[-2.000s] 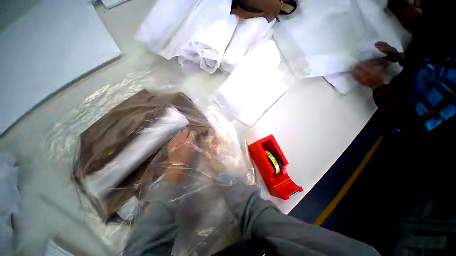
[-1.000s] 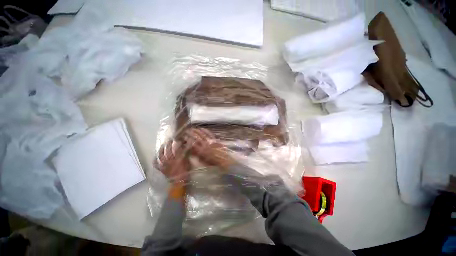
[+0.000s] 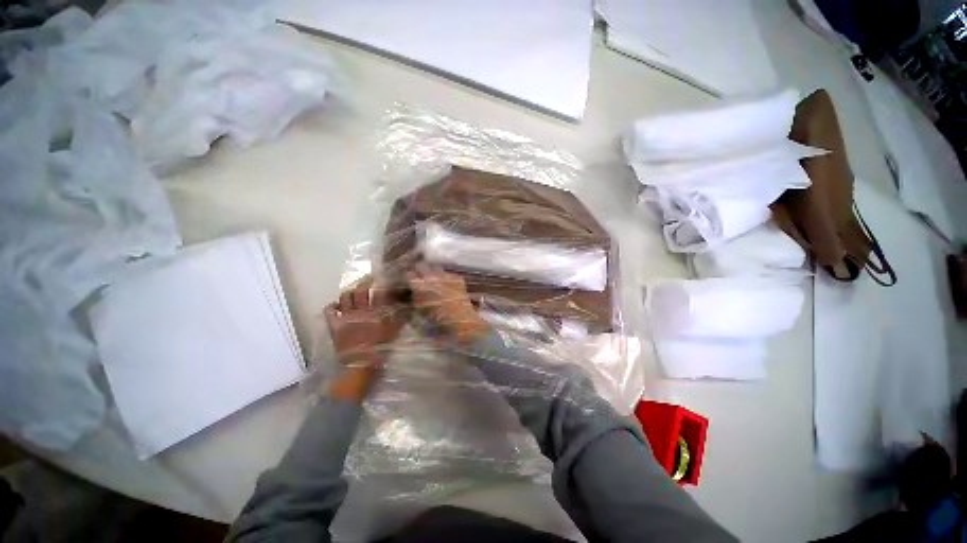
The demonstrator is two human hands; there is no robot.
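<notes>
A brown handbag (image 3: 509, 202), folded flat, lies inside a large clear plastic bag (image 3: 414, 435) in the middle of the table. A white roll (image 3: 514, 260) lies across the handbag. My left hand (image 3: 363, 323) is at the handbag's near left corner, its fingers by the plastic edge. My right hand (image 3: 445, 302) is under the plastic, at the near edge of the handbag. Its fingers are partly hidden by glare, so its grip cannot be told. A red tape dispenser (image 3: 672, 440) stands to the right of the plastic bag.
A white sheet stack (image 3: 196, 339) lies left on the table (image 3: 265, 196). Crumpled white wraps (image 3: 228, 95) lie behind it. White rolled wraps (image 3: 721, 138) and another brown handbag (image 3: 827, 175) lie right. A large white board (image 3: 477, 42) lies at the far side.
The view has swung left and levelled since the oldest frame. Since the last frame, my hands have stayed by the handbag's near left part, and the handbag appears slightly tilted clockwise.
</notes>
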